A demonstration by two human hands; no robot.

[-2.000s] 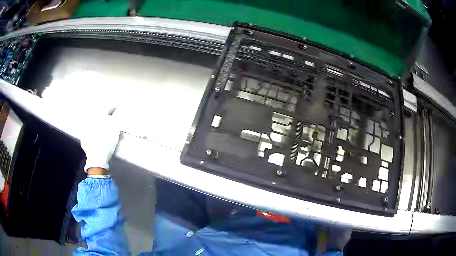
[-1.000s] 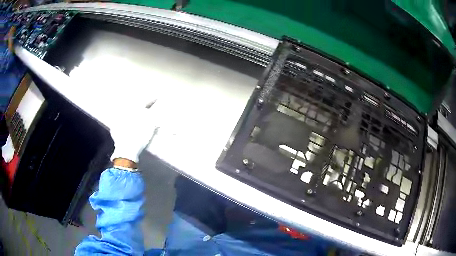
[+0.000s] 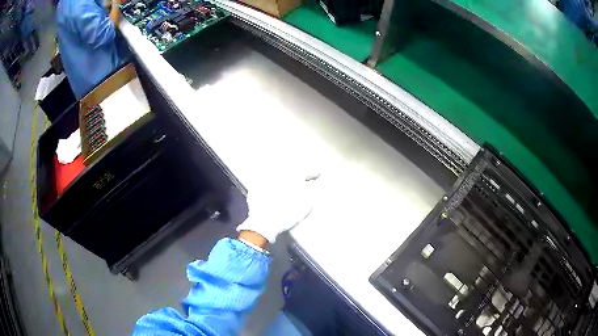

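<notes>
My left hand (image 3: 279,207), in a white glove, rests on or just over the near rail of the conveyor. It is washed out against the bright metal plate, so its fingers cannot be made out. A black solder pallet (image 3: 436,275) with many cut-out windows lies on the conveyor at the lower right, with no board in it. A populated green circuit board (image 3: 172,25) sits at the far left end of the line. My right hand is not in view.
A black cart (image 3: 131,197) stands left of the line, holding a cardboard tray (image 3: 126,134) of small parts. A person in blue (image 3: 88,46) stands beyond it. A green shelf (image 3: 459,85) borders the far rail (image 3: 406,105).
The view has swung left. The pallet now lies lower right and partly cut off, while the cart, circuit board and another person show more fully. My left hand still lies at the near rail.
</notes>
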